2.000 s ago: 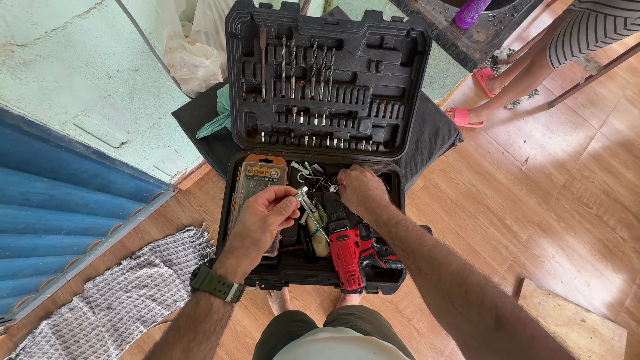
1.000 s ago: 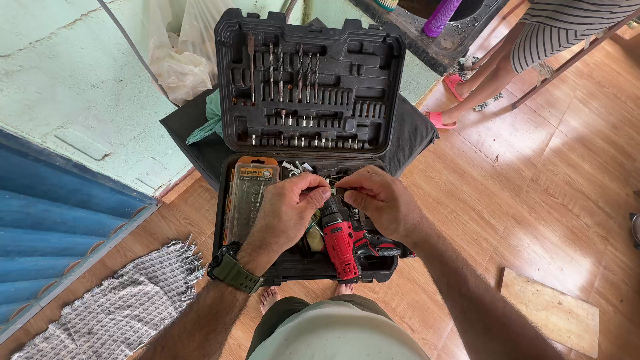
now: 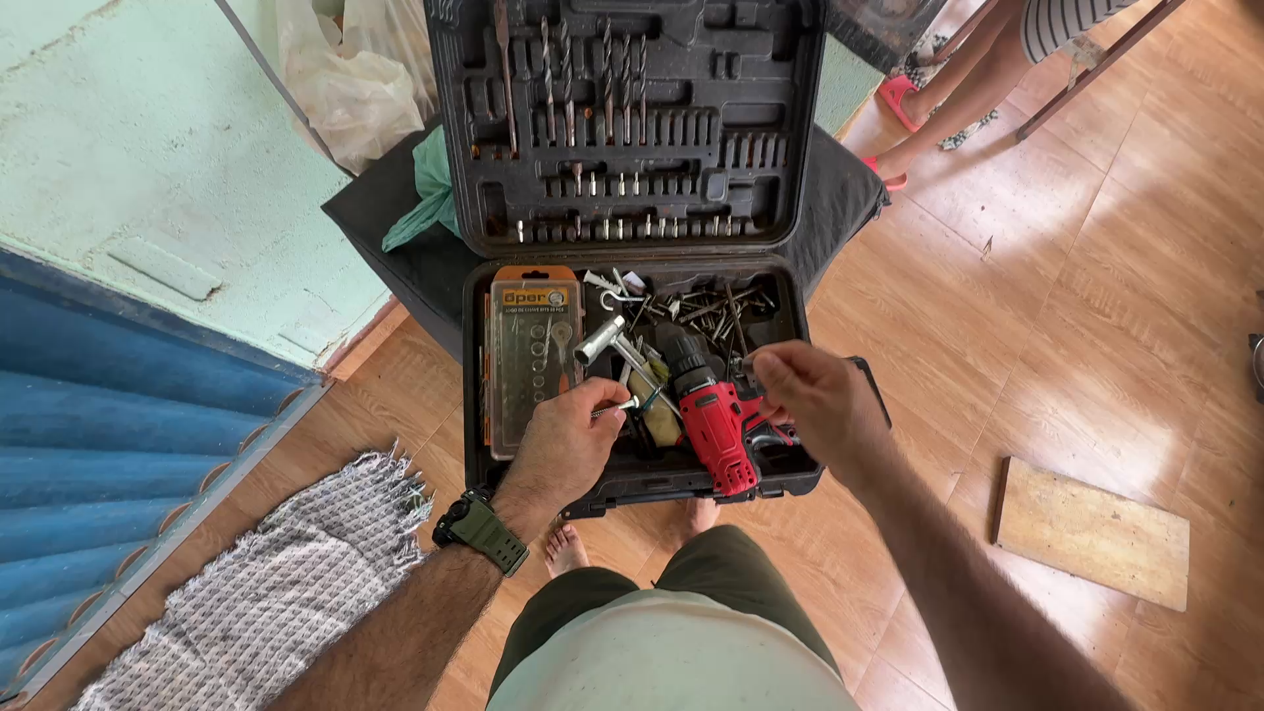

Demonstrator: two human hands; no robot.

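Observation:
An open black plastic tool case holds drill bits in its lid. My left hand pinches a screw over the lower half. At the right side of the case, my right hand has thumb and fingertips together; a small metal piece seems to show by them, not clear. Between the hands lies a red and black cordless drill. A metal T-shaped socket wrench rests beside it. Loose screws fill the back, and a boxed socket set sits at the left.
The case rests on a dark cloth-covered surface by the wall. Plastic bags lie behind it. A woven rug and a wooden board are on the floor. Another person's legs are at the upper right.
My hands were close together over the drill a second ago and are now apart, the right one over the case's right side. The socket wrench shows between them.

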